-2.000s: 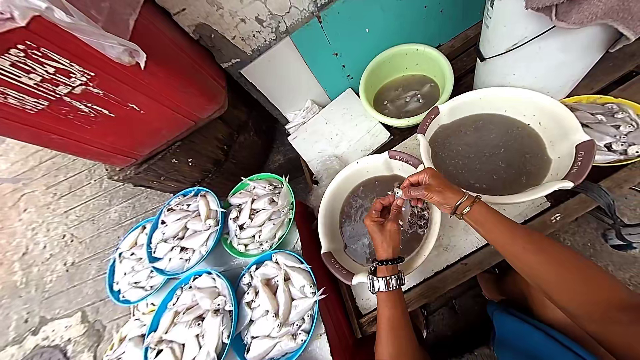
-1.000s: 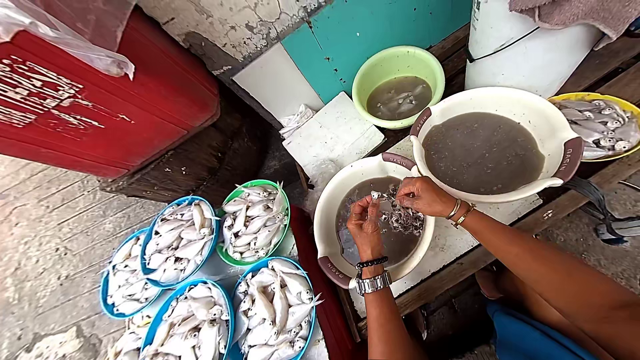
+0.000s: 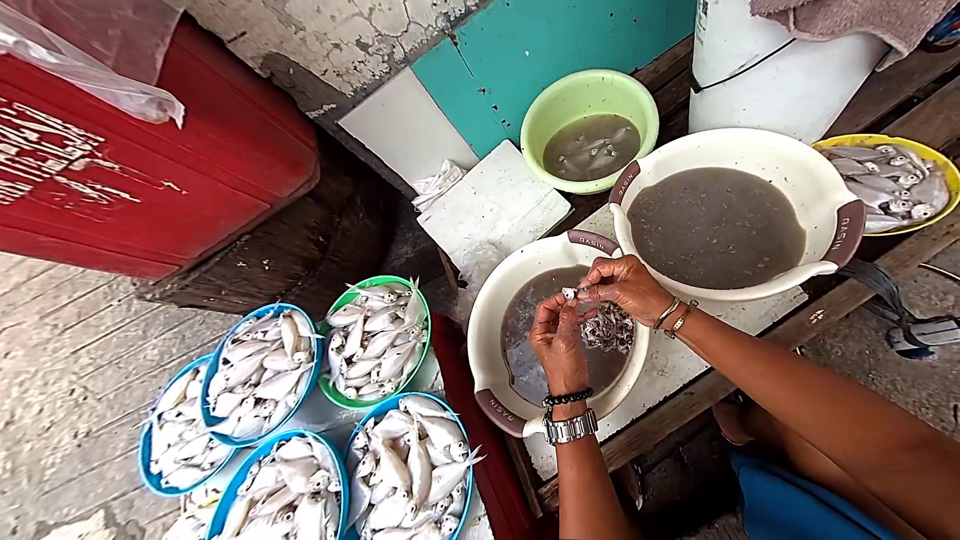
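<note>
My left hand (image 3: pixel 559 337) and my right hand (image 3: pixel 622 289) meet over a white basin (image 3: pixel 491 315) of murky water. Between their fingertips is a small pale piece with a dark spot, apparently a small squid or part of one (image 3: pixel 570 293); both hands pinch it. A clump of small squid-like pieces (image 3: pixel 609 328) shows just below my right hand, within the basin; whether that hand also supports it I cannot tell. A second white basin (image 3: pixel 814 180) with brownish-grey water stands to the right, its rim close to the first.
A light green basin (image 3: pixel 536 127) holds fish in cloudy water. Silvery fish fill a yellow-rimmed container (image 3: pixel 949 169), a green one (image 3: pixel 428 330) and several blue ones (image 3: pixel 469 450). A red box (image 3: pixel 187 150), a white bucket (image 3: pixel 765 82) and a white board (image 3: pixel 487 202) stand around.
The clump below my right hand looked more spread out one second ago. My hands stay close together over the same basin, with a small pale piece at the fingertips.
</note>
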